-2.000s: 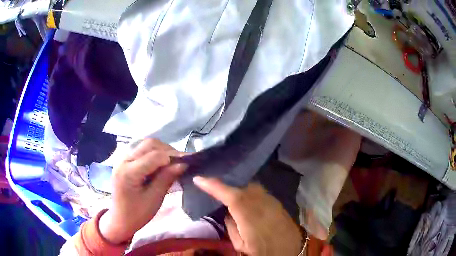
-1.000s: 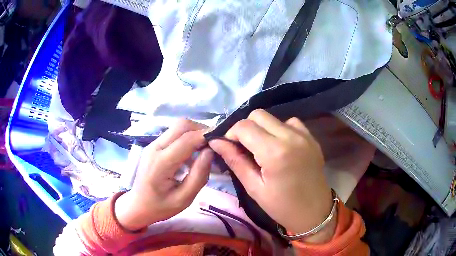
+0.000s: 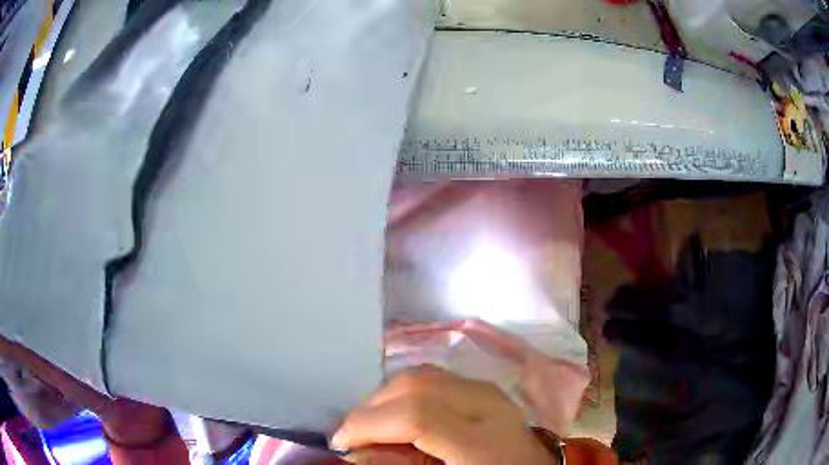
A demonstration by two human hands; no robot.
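A large pale grey garment panel (image 3: 264,236) is spread out and fills the left and middle of the view. A dark seam strip (image 3: 168,145) runs down its left part. My right hand (image 3: 445,420) grips the panel's lower right corner, palm down. My left hand (image 3: 41,400) is small, shadowed and blurred at the lower left edge, below the panel's lower edge. Its fingers cannot be made out, so its hold on the panel is unclear.
The white table (image 3: 591,91) with its printed ruler edge lies behind right. A dark red tool (image 3: 666,32) lies on it. Pale pink cloth (image 3: 482,281) hangs below the table edge, beside a dark cloth heap (image 3: 691,354). Part of the blue basket (image 3: 77,440) shows lower left.
The panel has been opened out and now covers much of the view. My hands have moved apart, left hand far left, right hand at the lower right corner. The view has shifted right.
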